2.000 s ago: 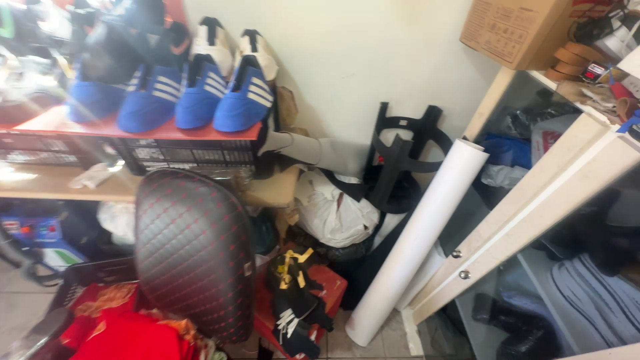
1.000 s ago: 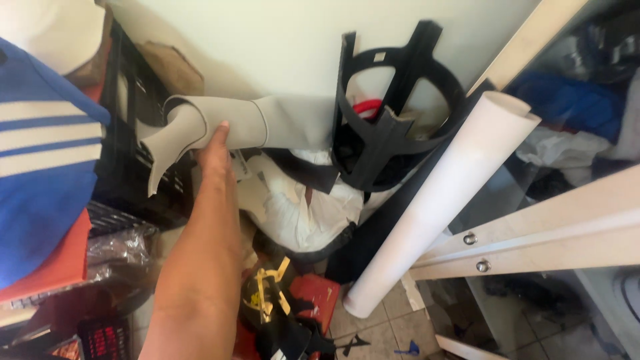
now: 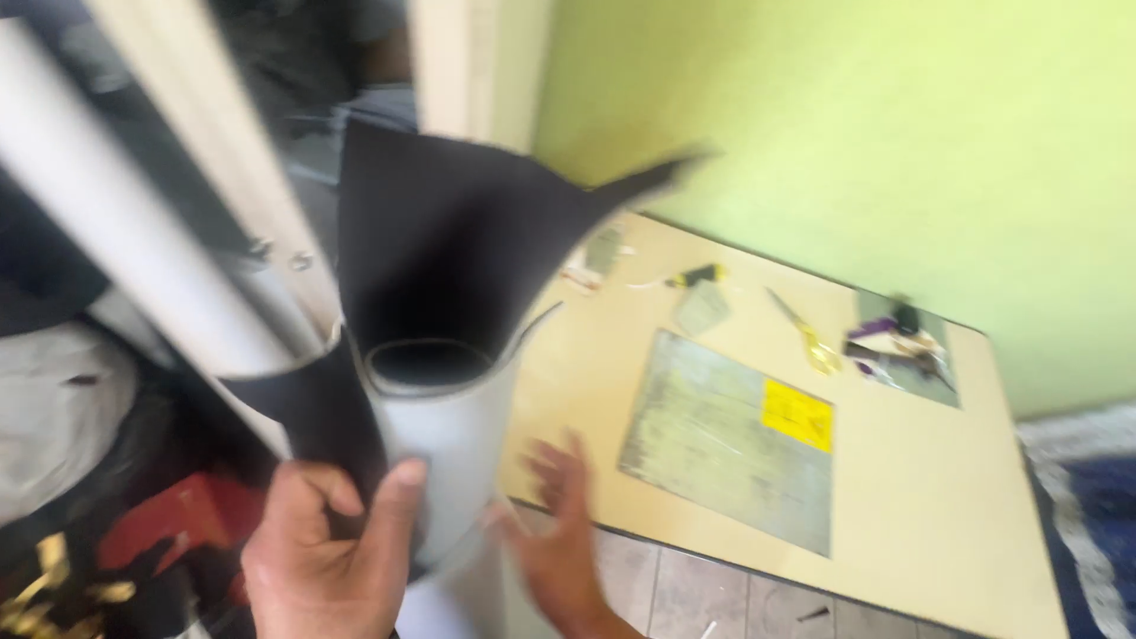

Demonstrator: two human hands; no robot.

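My left hand (image 3: 333, 546) grips a rolled sheet of flexible material (image 3: 444, 444), light grey outside and black inside, with its thumb on the pale side. The roll stands roughly upright, its top flaring into loose black flaps. Close to the roll's right side is my right hand (image 3: 555, 532), fingers spread and blurred; whether its thumb touches the roll is unclear. Behind, on a pale table (image 3: 923, 497), lie a grey cutting board (image 3: 728, 444) with a yellow paper (image 3: 799, 415), yellow-handled scissors (image 3: 812, 342) and a black and yellow tool (image 3: 697, 275).
At the left a long white roll (image 3: 133, 204) leans by a glass-doored cabinet frame (image 3: 222, 169). A white bag (image 3: 58, 417) and a red box (image 3: 182, 519) sit low left. Small items lie on a plate (image 3: 932, 390) at the table's far corner, near the green wall (image 3: 852, 133).
The view has swung right to the table. One second ago a hand reached to the grey rolled sheet by the crate; now the sheet is up in my left hand, and both hands show.
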